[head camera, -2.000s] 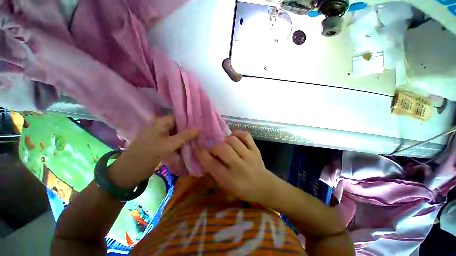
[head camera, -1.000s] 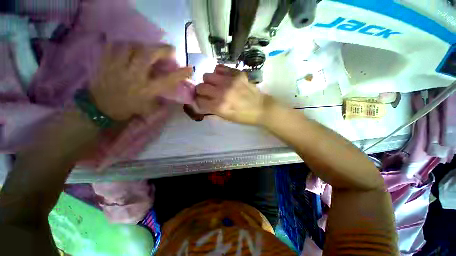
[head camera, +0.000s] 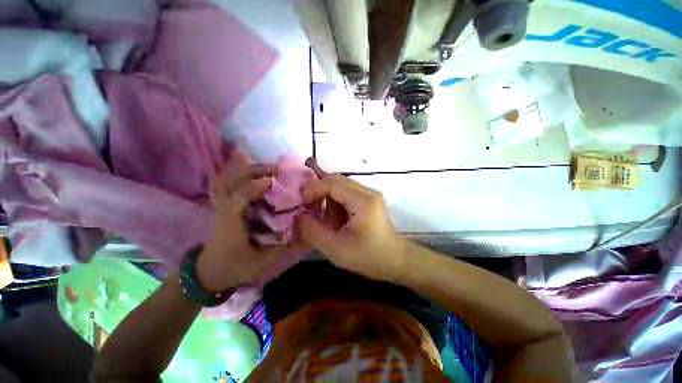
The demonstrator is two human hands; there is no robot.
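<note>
The pink fabric piece (head camera: 288, 187) is bunched between my hands at the front edge of the machine bed, left of centre. My left hand (head camera: 239, 217) holds it from the left, its fingers around the gathered cloth. My right hand (head camera: 355, 221) pinches its right side with thumb and fingers. More of the pink fabric (head camera: 161, 135) lies heaped to the left. The sewing machine (head camera: 613, 37) stands above, with its dark tension dial (head camera: 413, 96) and grey round knob (head camera: 415, 122) away from my hands. The needle tip cannot be made out.
On the white machine bed (head camera: 464, 198) lie a printed yellow-beige label (head camera: 607, 171) and a small white patch with a brown spot (head camera: 527, 126). Shiny pink pieces (head camera: 598, 288) hang at lower right. A green patterned sheet (head camera: 112, 292) is at lower left.
Both hands, at the table edge two seconds ago, went up near the needle area, then came back down towards me. The cloth is now bunched smaller between the fingers.
</note>
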